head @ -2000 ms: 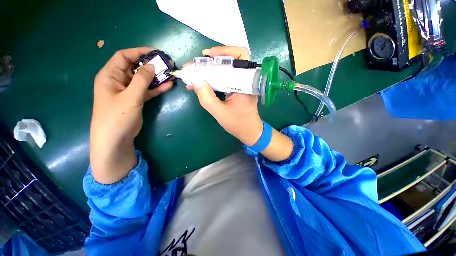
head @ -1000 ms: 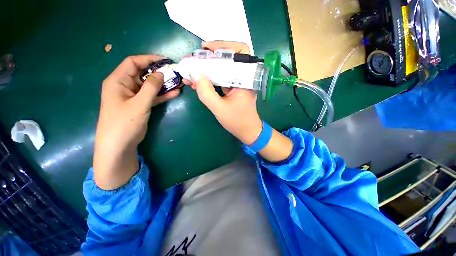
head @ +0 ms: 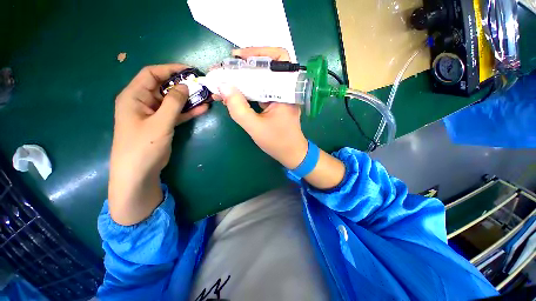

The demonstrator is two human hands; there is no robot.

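Observation:
My left hand (head: 144, 126) holds a small black electronic module (head: 198, 97) between thumb and fingers, its white and gold-orange inside facing up. My right hand (head: 273, 126) grips the white dispensing syringe (head: 264, 85) like a pen, pointing left. The syringe's tip is at the upper part of the module; whether it touches cannot be told. A green cap (head: 317, 86) closes the rear of the barrel, and a clear air hose (head: 376, 106) curves from it. A thin black switch piece with a cable (head: 285, 66) lies along the barrel. My left fingers partly hide the module.
White paper (head: 247, 23) lies behind the syringe on the green mat (head: 70, 76). A cardboard sheet (head: 376, 41) and black dispensing controller (head: 449, 67) are at upper right. A crumpled white tissue (head: 33, 160) and black grid tray (head: 41, 241) are at left. A rack (head: 491, 223) stands lower right.
Since two seconds ago, the syringe tip has moved from the module's right side to its upper part, and the module's tilt has changed. Both hands keep their hold.

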